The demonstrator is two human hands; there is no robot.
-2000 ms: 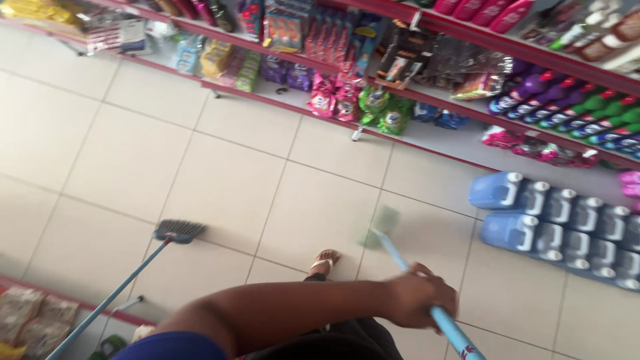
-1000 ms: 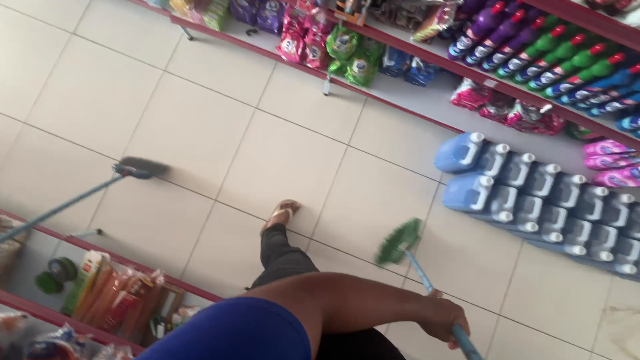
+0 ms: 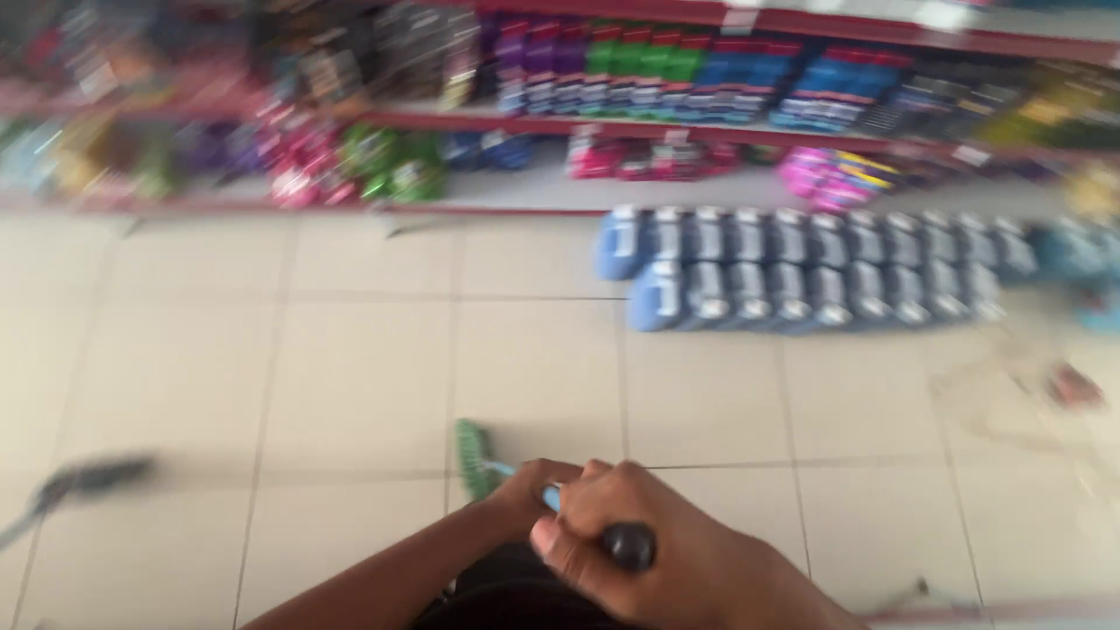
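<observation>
Both my hands are closed around the light blue handle (image 3: pixel 550 499) of a broom. My right hand (image 3: pixel 643 538) is nearest the camera and grips it by its black end cap. Just beyond, my left hand (image 3: pixel 535 492) holds the handle lower down, partly hidden behind my right. The broom's green bristle head (image 3: pixel 475 459) is on the tiled floor, a little left of my hands. A second broom with a dark head (image 3: pixel 101 475) is at the lower left, blurred, and who or what holds it is out of view.
Two rows of blue jugs (image 3: pixel 652 306) stand on the floor before a red-edged shelf (image 3: pixel 525 210) with bottles and colourful packets. A small reddish object (image 3: pixel 1074 385) lies on the floor at the right. Another shelf edge (image 3: pixel 1032 612) shows at the lower right.
My right hand has come into view on the top of the handle; earlier only my left hand showed on it. The view has turned and shifted right along the shelf.
</observation>
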